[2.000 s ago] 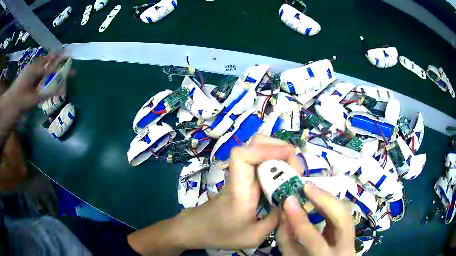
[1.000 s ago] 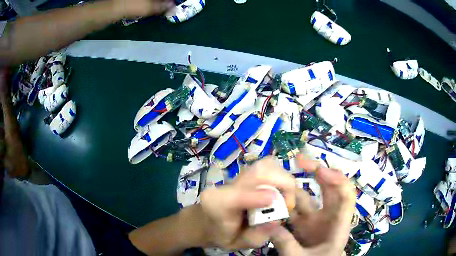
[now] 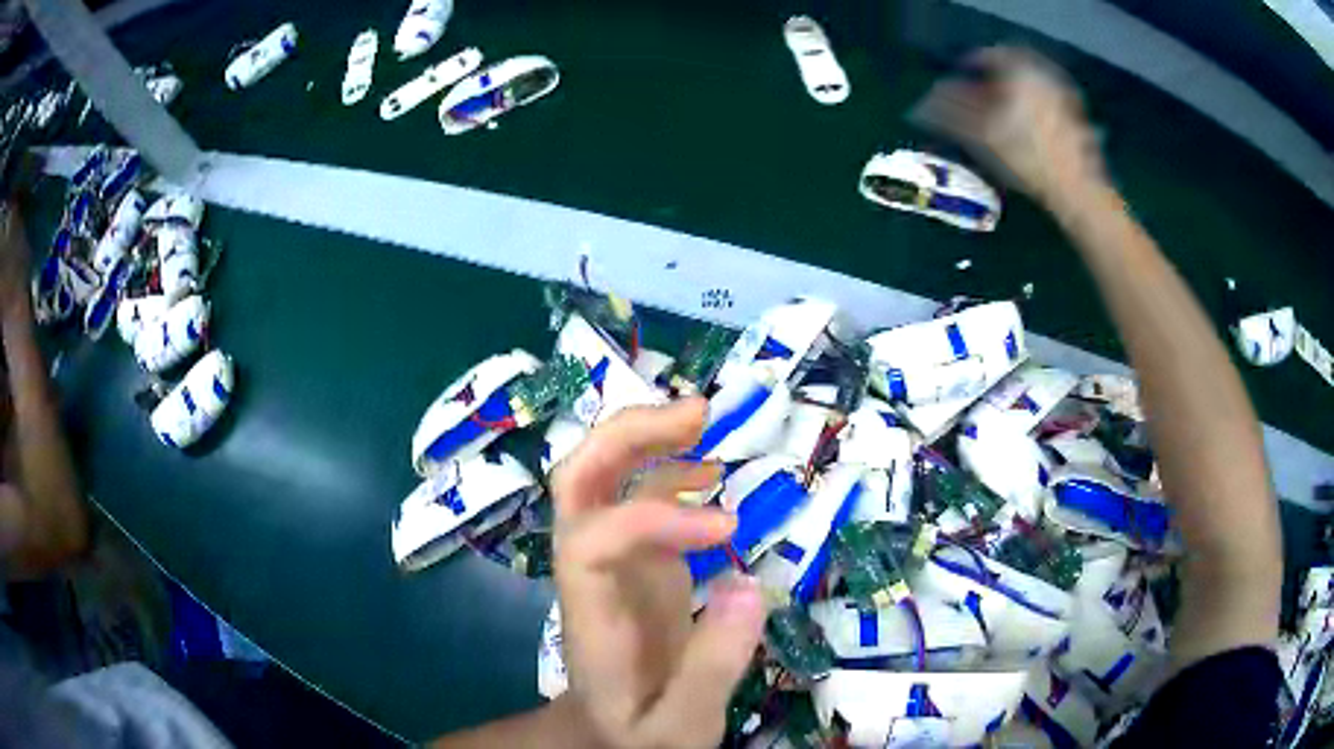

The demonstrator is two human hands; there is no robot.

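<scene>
My left hand (image 3: pixel 637 571) is raised over the near side of the heap, fingers curled and apart, with nothing visible in it. My right hand (image 3: pixel 1024 125) is stretched out over the green belt and blurred; whether it holds anything cannot be told. A white housing shell with a board fitted (image 3: pixel 931 190) lies on the belt just below and left of it. The heap holds many white shells (image 3: pixel 948 351) with blue cells (image 3: pixel 768 505), green circuit boards (image 3: pixel 873 562) and thin red and black wires. My hands and right forearm hide parts of the heap.
A pale metal rail (image 3: pixel 439 227) separates the dark green worktop (image 3: pixel 307 424) from the belt (image 3: pixel 658 132). Shells and flat white strips (image 3: pixel 815 60) lie scattered on the belt. Another heap (image 3: pixel 176 329) is at left, beside another person's arm (image 3: pixel 37 439).
My hands have parted; the white shell held between them is no longer there. My right hand has moved up and right over the belt. The view has shifted, and the other person's arm has drawn back left.
</scene>
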